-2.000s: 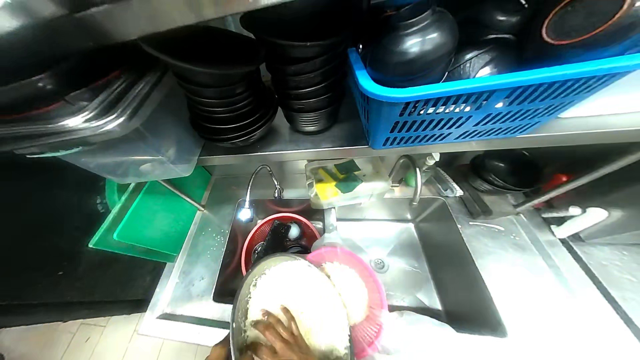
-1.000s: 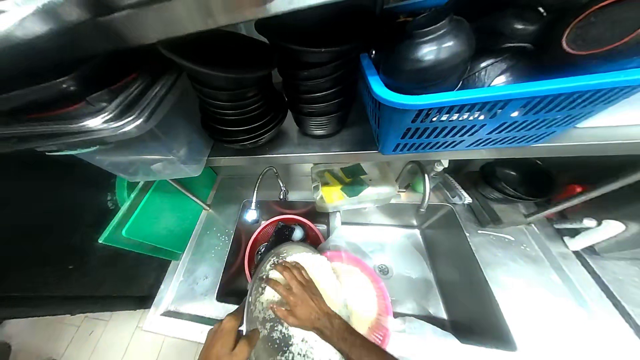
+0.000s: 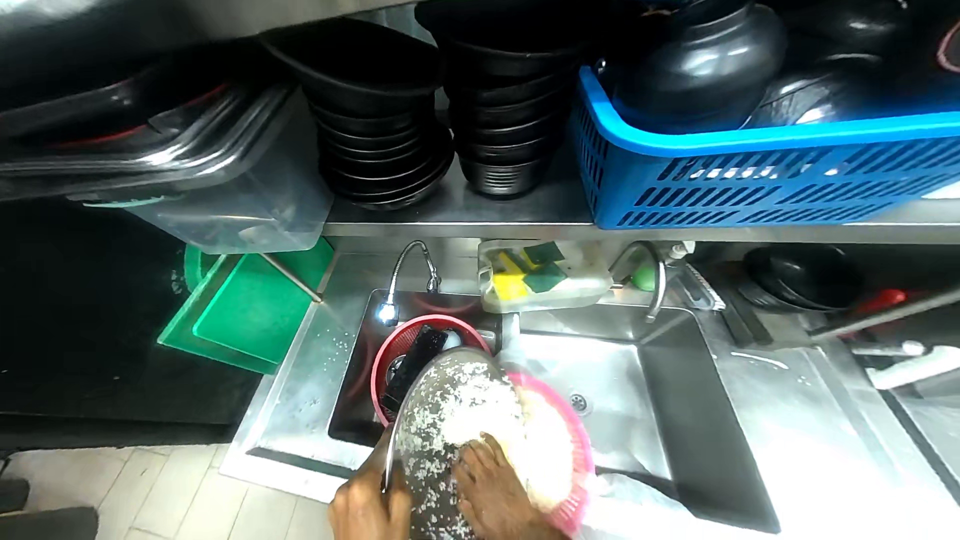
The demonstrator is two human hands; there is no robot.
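My left hand [image 3: 371, 499] grips the rim of a metal bowl [image 3: 424, 450] at the bottom centre. The bowl is tilted to the right, with white rice-like grains [image 3: 480, 409] inside and scattered over its wall. Inside it, my right hand [image 3: 491, 484] rests against the grains with fingers spread. Right beside the bowl, partly under its edge, is a pink plastic colander [image 3: 581, 450] that holds more of the white grains.
A red basket [image 3: 405, 326] with black items stands in the left sink basin. The right basin [image 3: 615, 397] has a drain. Behind are two faucets and a tub of sponges [image 3: 547, 300]. Above, a shelf [image 3: 465, 229] bears stacked black bowls and a blue basket [image 3: 750, 180]. Green trays [image 3: 247, 315] lie left.
The bowl has tipped toward the pink colander, and far fewer grains are in it than two seconds ago. My right hand has moved down inside the bowl since one second ago.
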